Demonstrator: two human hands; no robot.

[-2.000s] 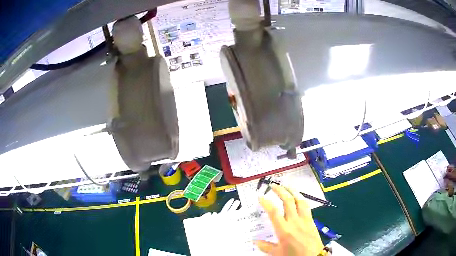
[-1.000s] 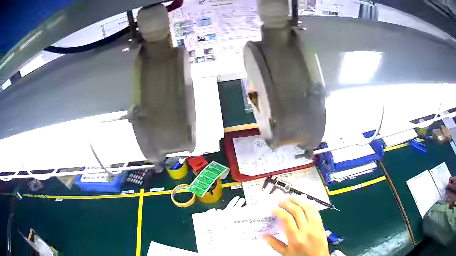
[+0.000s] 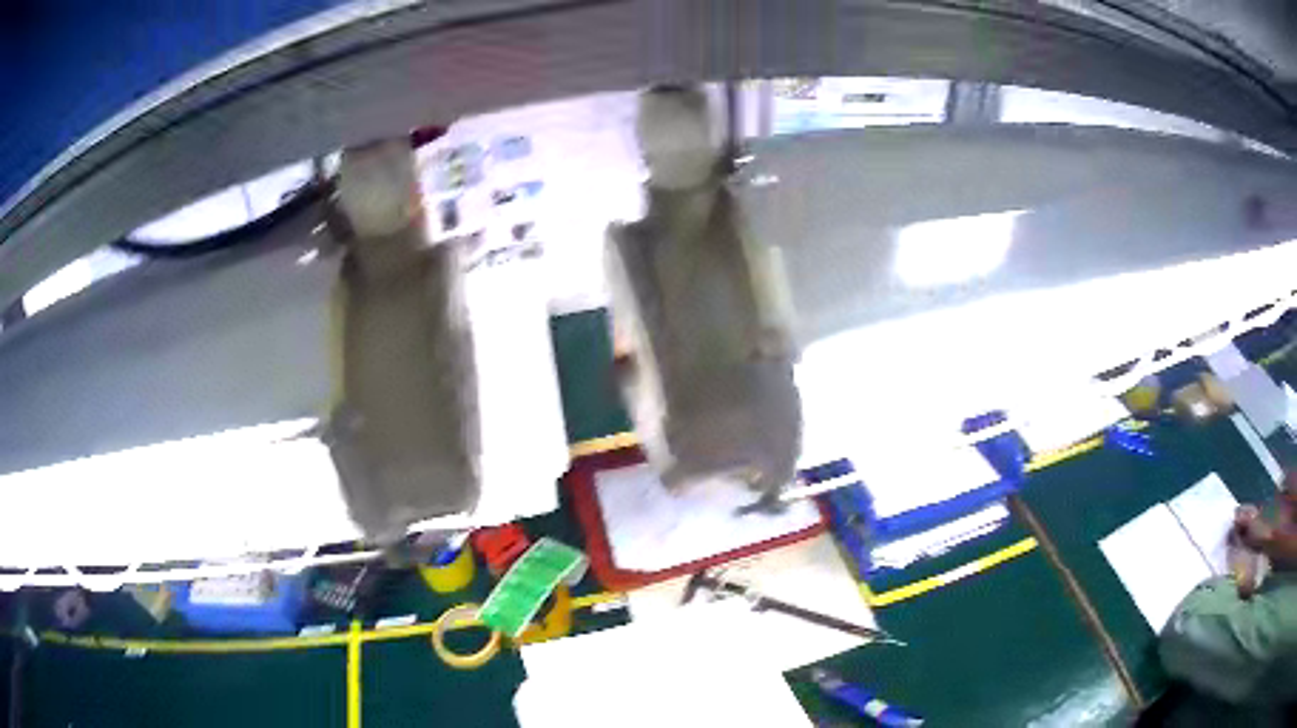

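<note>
Neither of my hands shows in the head view. A white record sheet lies at the bottom middle on the green mat, glaring so that its print cannot be read. Behind it a dark vernier caliper lies slantwise on a pale drawing sheet. A red document tray with white paper stands behind the drawing. A short blue item lies on the mat to the right of the record sheet.
A green label sheet, tan tape roll and yellow pot stand left. A blue document tray is right. A seated person's green sleeve is beside open white pages. The big lamp hangs across the view.
My right hand, earlier on the sheet, is gone from view. The camera view has shifted, so the bench things sit lower in the picture. The short blue item is now uncovered.
</note>
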